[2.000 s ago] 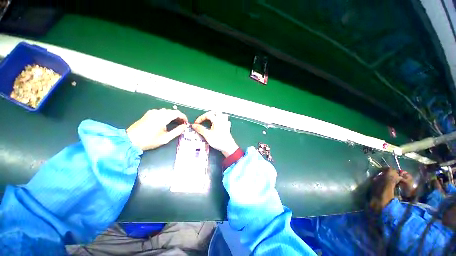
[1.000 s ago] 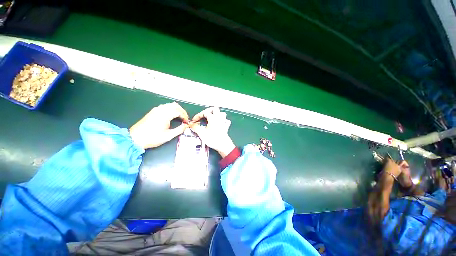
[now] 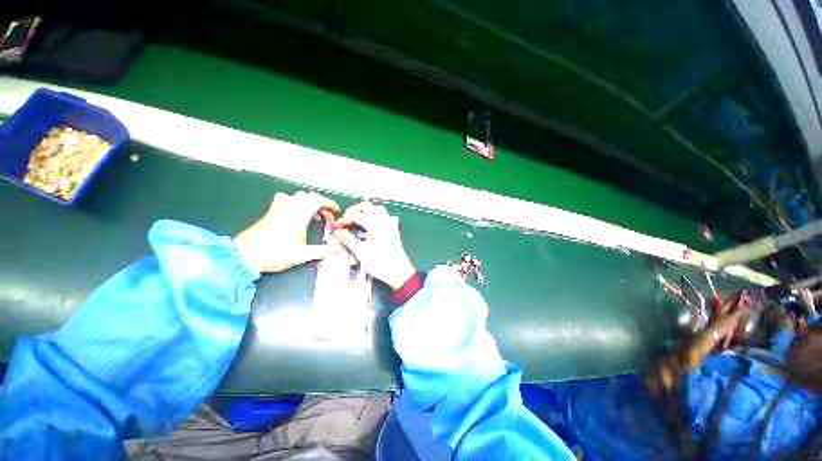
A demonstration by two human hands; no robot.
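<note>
A pale phone housing [image 3: 342,302] with pinkish edges lies flat on the dark-green bench in front of me. My left hand [image 3: 287,232] is at its far end, thumb on the left edge and fingertips at the top. My right hand [image 3: 377,241] is over the top right part of the housing, its thumb and finger pinched close to my left fingertips. The fingertips hide whatever small piece is between them. A small pile of dark and coppery components [image 3: 467,267] lies right of my right hand, beside the sleeve.
A blue bin [image 3: 106,162] of tan bits stands at the left. A white rail [image 3: 415,200] separates bench and green belt [image 3: 297,122]. The belt carries a phone [image 3: 479,135] and a black tray [image 3: 86,54]. Another person's hands [image 3: 698,347] work at the right.
My fingertips have come down onto the housing's top end, and my left thumb now touches its left edge. The other person's hand has moved and blurs, with a reddish item near it.
</note>
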